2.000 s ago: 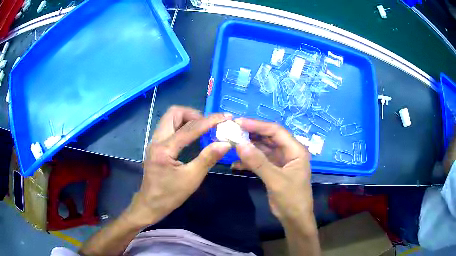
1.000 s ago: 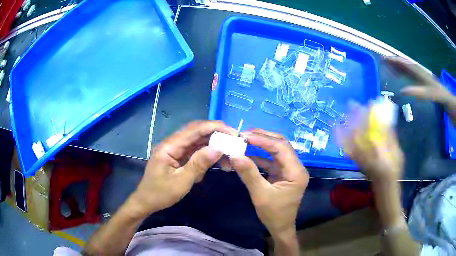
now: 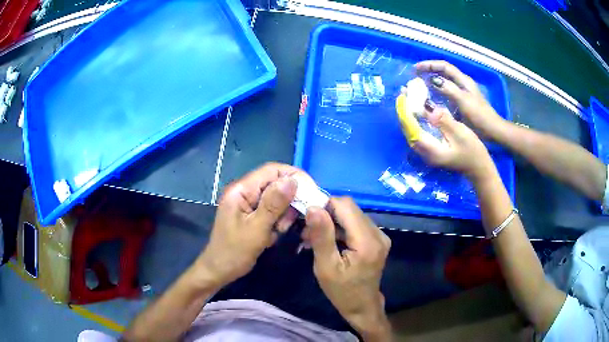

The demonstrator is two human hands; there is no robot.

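A white plastic housing [image 3: 308, 193] is held between the fingertips of both my hands, just in front of the near-left corner of the right parts tray [image 3: 304, 133]. It is tilted down to the right. My left hand [image 3: 257, 214] grips its left end with thumb and fingers. My right hand [image 3: 344, 247] grips its lower right end. The fingers cover part of the housing, and its far side is hidden. Clear plastic covers [image 3: 354, 91] lie in the right parts tray, along with a clear rounded frame [image 3: 333, 129].
Another person's hands [image 3: 447, 120], one with something yellow and white, reach over the right tray from the right. The left tray [image 3: 153, 137] holds a few white units [image 3: 85, 177] at its near-left corner. A green conveyor [image 3: 534, 73] runs behind. A red stool [image 3: 110, 254] stands below left.
The other person's hands have moved left into the right tray, and the clear pile there is smaller or covered. My hands have tilted the housing; the stem that pointed up no longer shows there.
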